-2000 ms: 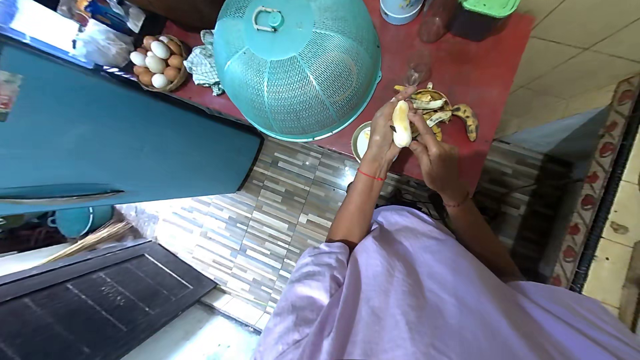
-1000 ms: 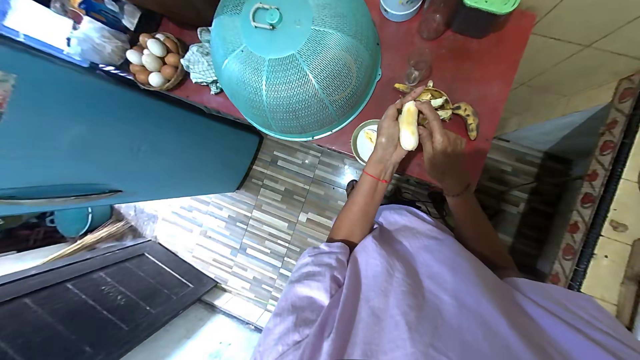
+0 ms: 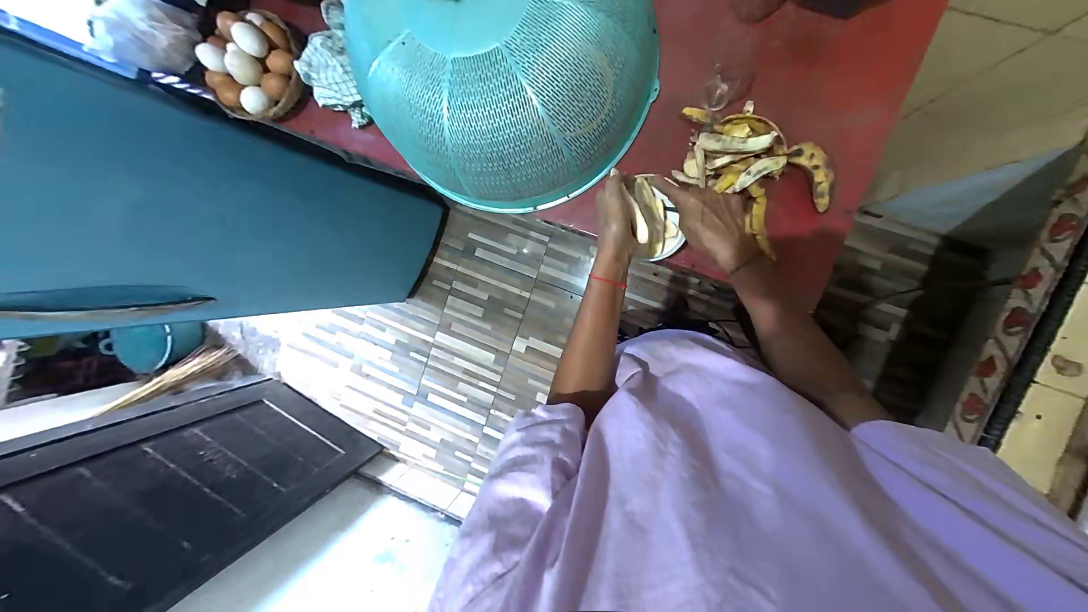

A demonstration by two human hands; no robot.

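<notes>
My left hand [image 3: 615, 214] holds a peeled banana [image 3: 637, 223] at the near edge of the red table. My right hand [image 3: 712, 223] is just right of it, its fingers at a strip of banana peel [image 3: 653, 212] between the two hands. Under the hands is a white plate [image 3: 676, 243] with pale pieces on it, partly hidden. Beyond my right hand, a heap of banana peels [image 3: 738, 144] lies in and around a small round container, mostly covered. A spotted banana [image 3: 814, 170] lies to the right of the heap.
A large turquoise mesh food cover [image 3: 518, 110] stands left of my hands. Farther left are a checked cloth [image 3: 330, 72] and a basket of eggs [image 3: 248, 66]. A clear glass [image 3: 728, 85] stands beyond the peels. A blue refrigerator [image 3: 195, 204] flanks the table at left.
Both hands have moved from near the peel heap toward the plate, the left one to the left. They have moved apart, and a peel strip now shows between them.
</notes>
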